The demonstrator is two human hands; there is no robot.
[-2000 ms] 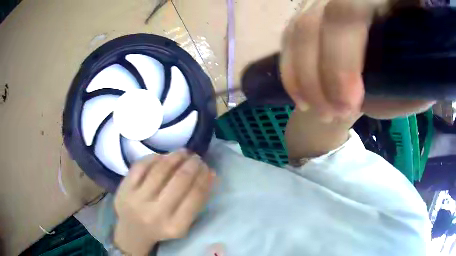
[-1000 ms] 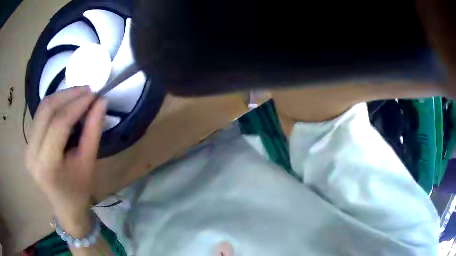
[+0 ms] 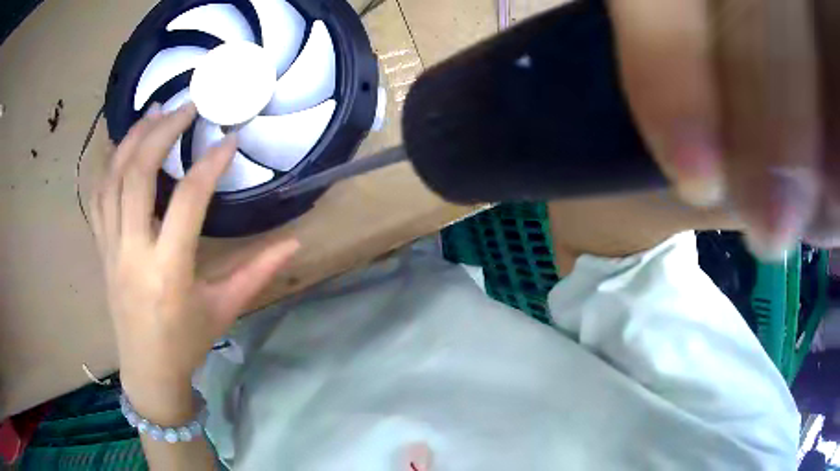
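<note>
The black wheel-shaped housing (image 3: 355,83) lies on the cardboard at the upper left, its white spoked cover (image 3: 232,83) facing up. My left hand (image 3: 170,230) is at its lower left side, fingers apart, fingertips over the spokes and thumb out past the rim. My right hand (image 3: 728,101), cut off by the upper right edge, grips the black electric screwdriver (image 3: 534,106). Its long thin bit reaches the lower part of the black rim. A screw at the bit tip cannot be made out.
Brown cardboard (image 3: 46,258) covers the bench, with small dark specks (image 3: 55,117) at the left. A green crate (image 3: 511,253) shows past the bench edge, another green crate (image 3: 778,304) at the right, and green mesh (image 3: 83,437) at the lower left.
Since one second ago, the wheel appears lower and further right. The bit has moved from near my left fingertips to the lower rim. My left fingers have spread from their closer grip.
</note>
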